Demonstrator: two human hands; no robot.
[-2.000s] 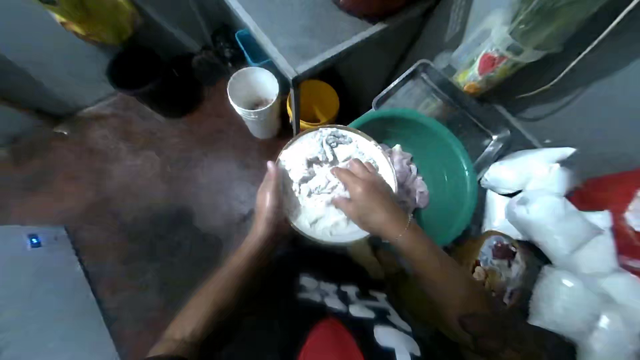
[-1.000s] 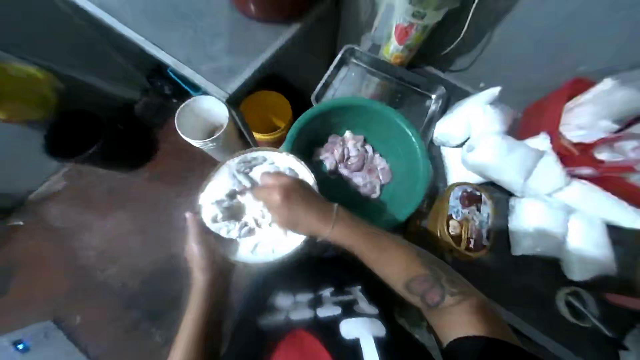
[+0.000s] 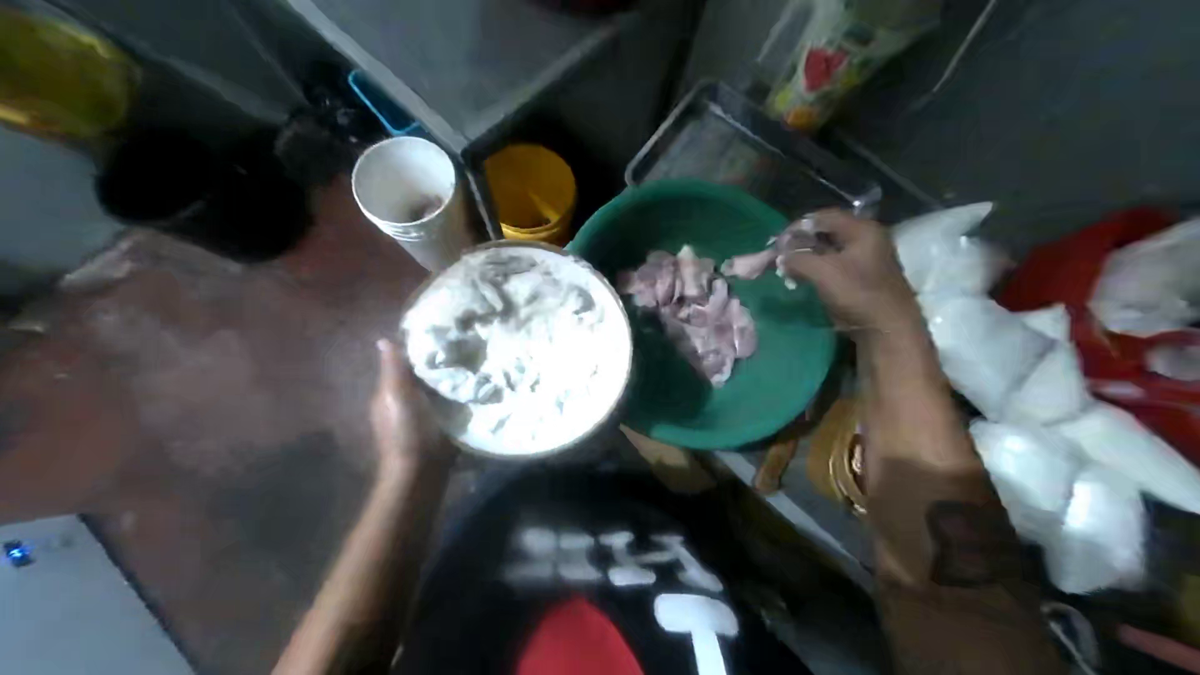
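Observation:
My left hand (image 3: 403, 412) holds the left edge of a round bowl (image 3: 614, 398) filled with white flour (image 3: 534, 347), in which coated lumps show. To its right stands a green plastic basin (image 3: 778, 384) with pieces of raw meat, probably chicken (image 3: 698, 314), in a heap. Over the basin's right side, my right hand (image 3: 839, 258) grips a piece of raw meat (image 3: 755, 262), which hangs toward the heap. White powder shows on the fingers.
Stacked white buckets (image 3: 408, 183) and a yellow bucket (image 3: 532, 187) stand behind the bowl. A clear tray (image 3: 741, 141) lies behind the basin. White filled plastic bags (image 3: 994, 352) and a red bag (image 3: 1078, 262) are at the right, near a brownish-yellow container (image 3: 839, 455).
My right hand has moved from the flour bowl to the right, over the green basin, and now has a meat piece in its fingers. My left hand stays at the bowl.

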